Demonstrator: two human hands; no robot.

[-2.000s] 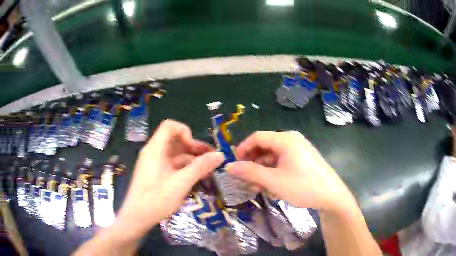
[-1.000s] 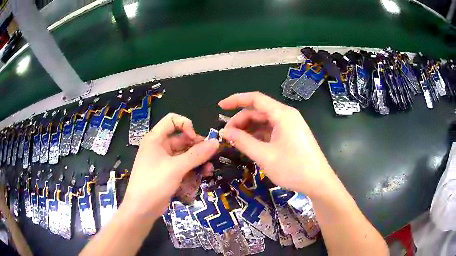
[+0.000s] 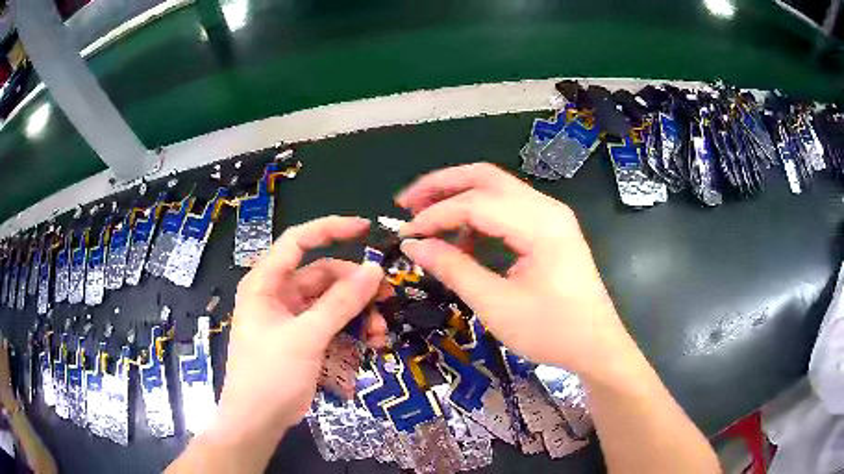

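Observation:
My left hand holds a flex circuit assembly between thumb and fingers. Its blue top end shows at the fingertips; its silver lower section hangs under the palm, mostly hidden. My right hand is just to the right, thumb and index finger nearly together at the assembly's orange flex tail. A small pale piece shows at the right index fingertip; I cannot tell if it is pinched. Below both hands lies the working pile of fanned blue and silver strips with dark ends.
Two laid-out rows of strips lie at left. Waiting bundles with black ends lie at upper right. A pale raised edge borders a shiny green surface. A grey post stands upper left. White clothing shows at right.
The assembly, first held upright by both hands, is now drawn back into my left hand. My right hand has risen to its top end, and a pale piece now shows at the right fingertips.

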